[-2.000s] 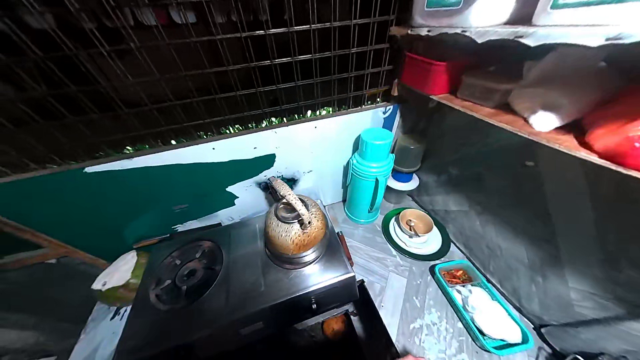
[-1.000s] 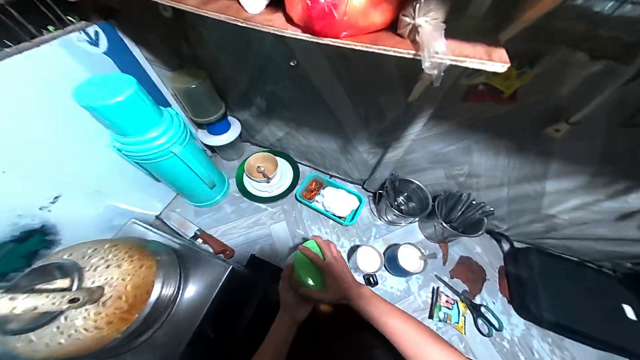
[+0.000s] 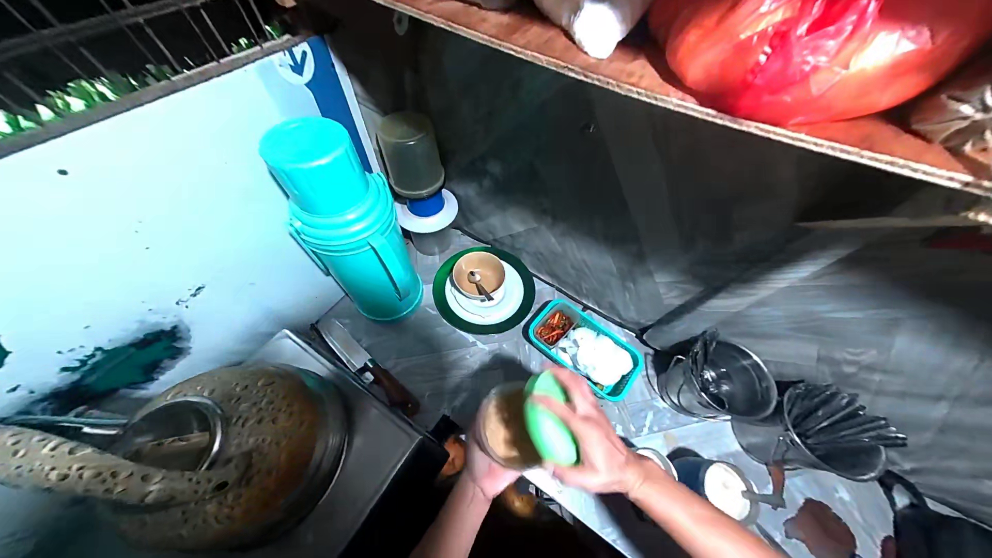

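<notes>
My left hand (image 3: 490, 465) is wrapped around a clear jar (image 3: 508, 426) with brown contents, tilted above the counter's front edge. The fingers of my right hand (image 3: 593, 442) grip a green lid (image 3: 552, 418) at the jar's mouth; whether the lid is seated or loose, I cannot tell. Just beyond them lies a teal tray (image 3: 637, 370) with red food and white pieces. Behind it a brown bowl (image 3: 478, 273) with a spoon rests on a white plate on a green one. A knife (image 3: 372, 368) with a wooden handle lies beside the stove.
A large kettle (image 3: 256, 434) stands on the steel stove (image 3: 372, 449) at left. A turquoise flask (image 3: 353, 225) stands by the wall. Metal containers (image 3: 725, 380), one with black plastic, and a dark cup (image 3: 717, 484) are at right. A shelf (image 3: 643, 74) with a red bag overhangs.
My hands, out of view two seconds ago, were together on the green lid one second ago. The jar now shows between them, with my right hand on the lid. The view has swung right and moved closer.
</notes>
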